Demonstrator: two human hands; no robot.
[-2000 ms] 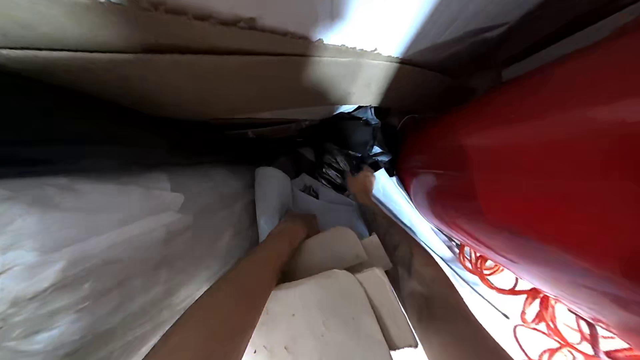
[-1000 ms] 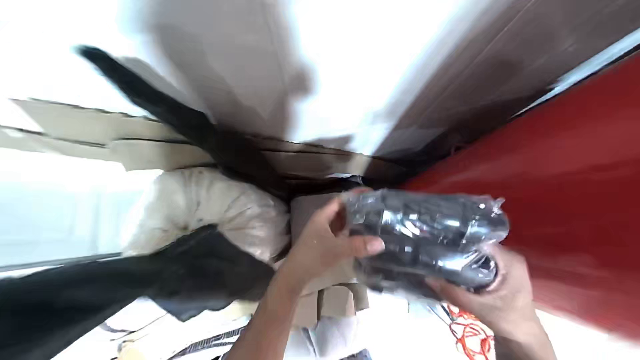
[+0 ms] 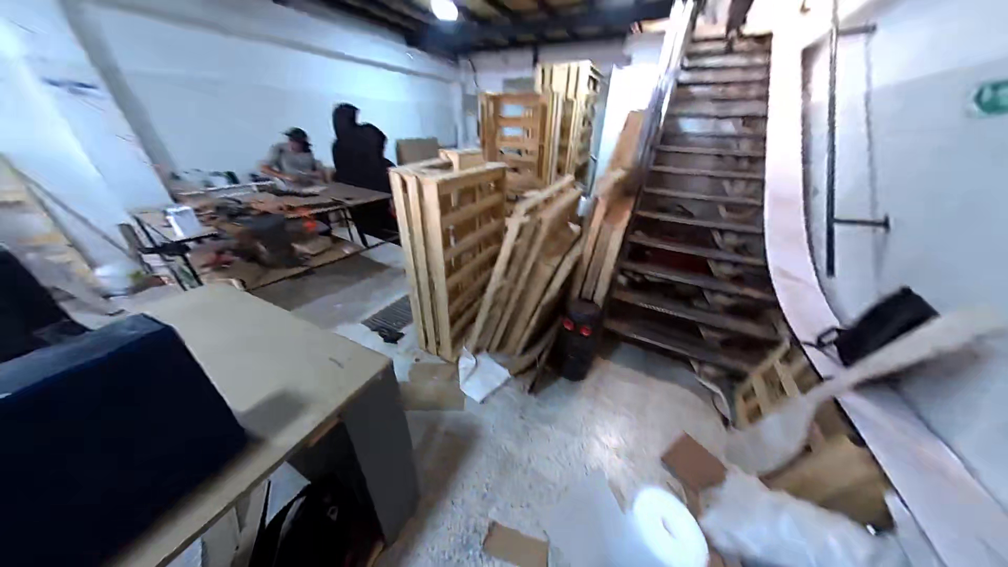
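Observation:
Neither my left hand nor my right hand shows in the head view, so what they hold is hidden. Nearest to me on the left, a dark blue box-like object (image 3: 118, 417) stands on a pale desk (image 3: 291, 346). A black bag (image 3: 315, 516) lies beneath the desk. At the lower right, a white roll (image 3: 669, 531) rests on the floor beside crumpled clear plastic (image 3: 776, 520) and cardboard pieces (image 3: 693, 462).
Wooden pallets (image 3: 453, 252) lean upright mid-room, with a dark bin-like object (image 3: 580, 342) by the metal staircase (image 3: 701, 197). Two people are at a cluttered worktable (image 3: 354, 195) at the back left. A black bag (image 3: 886, 324) is at the right wall.
The view has swung from the cramped space to the wide room. My hands, which held a plastic-wrapped black bundle one second ago, are out of view.

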